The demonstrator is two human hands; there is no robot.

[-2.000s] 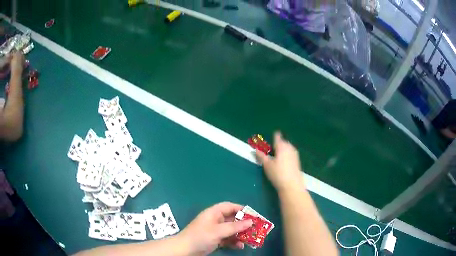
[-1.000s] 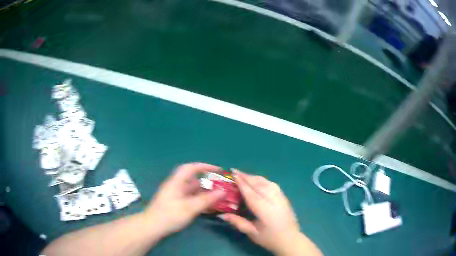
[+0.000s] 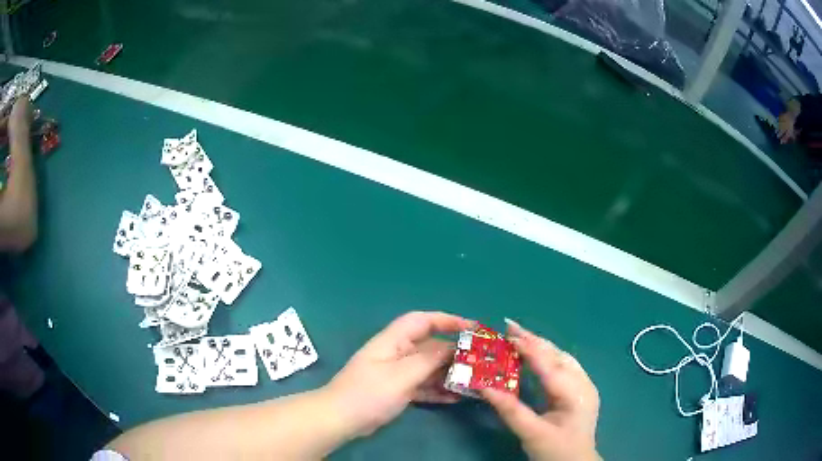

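A red circuit board with pale and gold parts is held above the green bench, low and right of centre. White shows at its left and lower-left edge. My left hand grips its left side, with the fingers partly hidden behind it. My right hand grips its right side with thumb and fingers. A loose pile of white plates with dark holes and marks lies on the bench to the left.
A white rail separates the bench from the green belt, which carries a red board at far left. A white cable, adapter and white box lie at right. Another person's arm is at the left edge.
My right hand has come back from the red board at the rail and now holds the board together with my left hand. The red piece by the rail is gone from there.
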